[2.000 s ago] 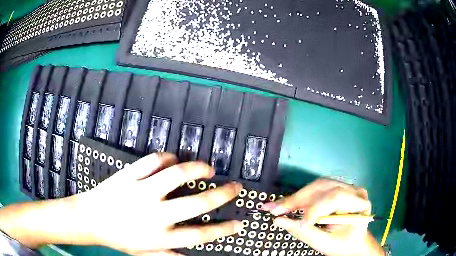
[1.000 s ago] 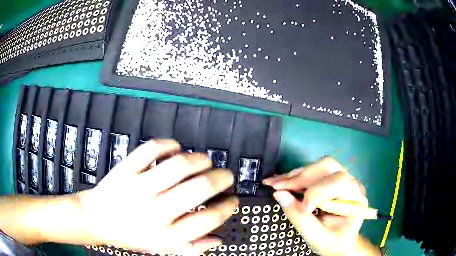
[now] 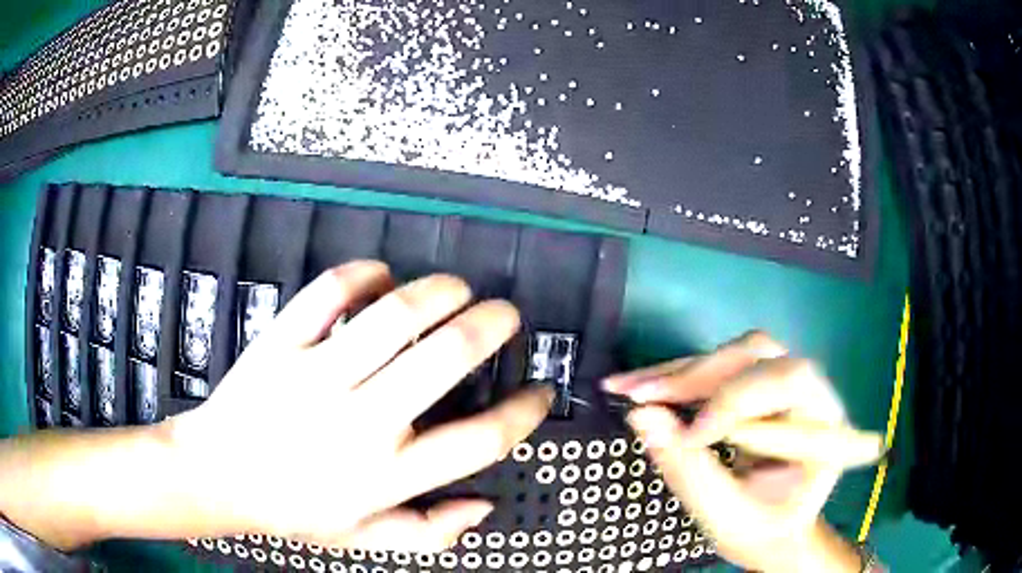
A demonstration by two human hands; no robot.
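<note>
My left hand (image 3: pixel 370 414) is spread palm down over the ribbed black housing tray (image 3: pixel 560 263), a fingertip touching the left side of the rightmost glossy housing (image 3: pixel 553 360). My right hand (image 3: pixel 751 437) pinches a thin dark pointed tool (image 3: pixel 644 403) with a pale handle; its fine tip is at the lower part of that housing. The black ring tray (image 3: pixel 594 492) with rows of pale rings lies over the near side of the housing tray, with several empty places. My left hand hides part of both trays.
A black white-parts tray (image 3: pixel 717 146) covered in white specks lies beyond the housing tray. Black sheets with ring rows (image 3: pixel 146 67) are at the far left. A dark ribbed stack (image 3: pixel 953 280) stands at the right, beside a yellow line (image 3: pixel 889 414) on the green bench.
The tool tip has moved from the ring tray to the rightmost housing. The ring tray sits lower, uncovering more of the left-hand housings. My left fingertip has come down beside the rightmost housing.
</note>
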